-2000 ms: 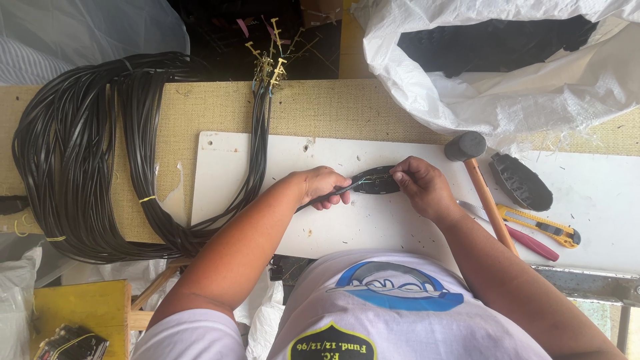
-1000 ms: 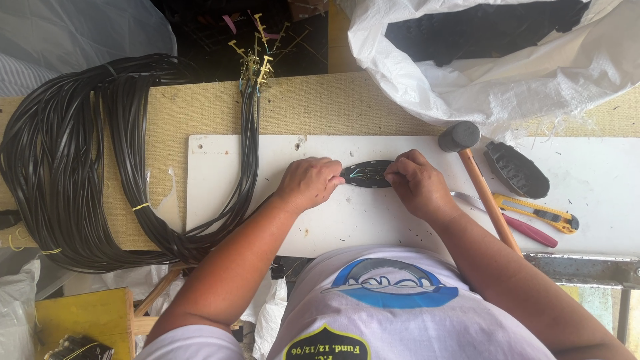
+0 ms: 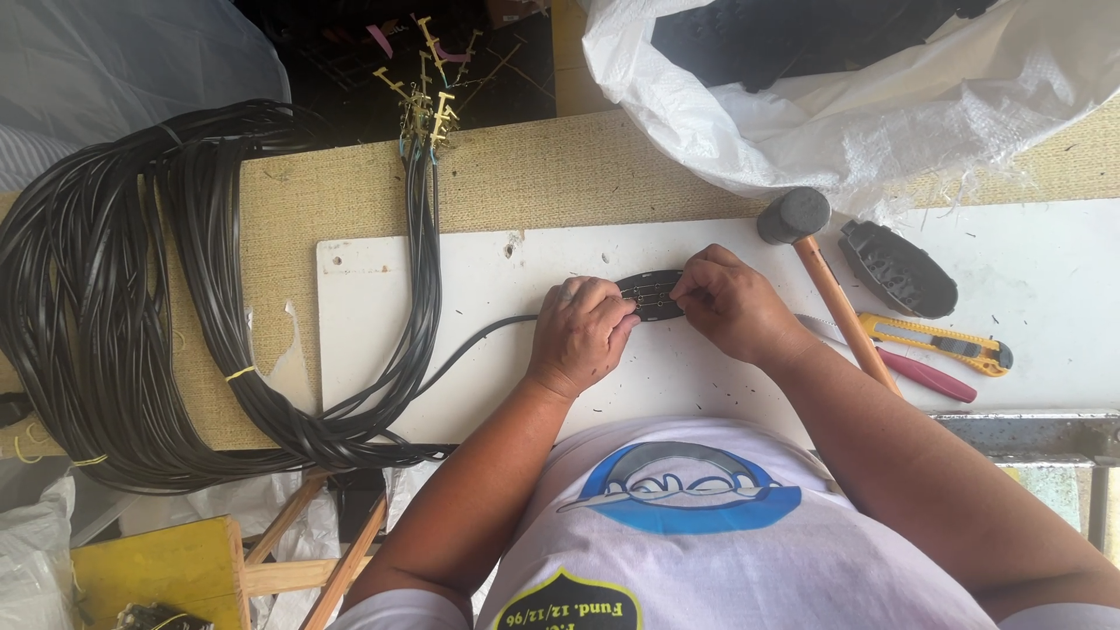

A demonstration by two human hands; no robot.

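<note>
A black oval plastic housing half (image 3: 656, 296) with metal contact strips inside lies on the white board, between my hands. My left hand (image 3: 584, 332) grips its left end, where a black cable (image 3: 486, 331) runs in from the left. The fingertips of my right hand (image 3: 731, 302) are pinched at the housing's right end; whether they hold a small part is hidden. The cable leads back to a large coil of black cables (image 3: 210, 315), whose ends carry brass contact strips (image 3: 437, 118) at the top of the bench.
Right of my right hand lie a rubber mallet (image 3: 836, 289), another black plastic housing half (image 3: 899, 269), a yellow snap-off utility knife (image 3: 941, 341) and a tool with a red handle (image 3: 927, 376). A white woven sack (image 3: 744, 149) with black parts stands at the upper right.
Two seconds ago the cable lay in my left fingers beside the housing, with coloured wires showing. Now my left hand covers the housing's left end, and metal strips show inside it.
</note>
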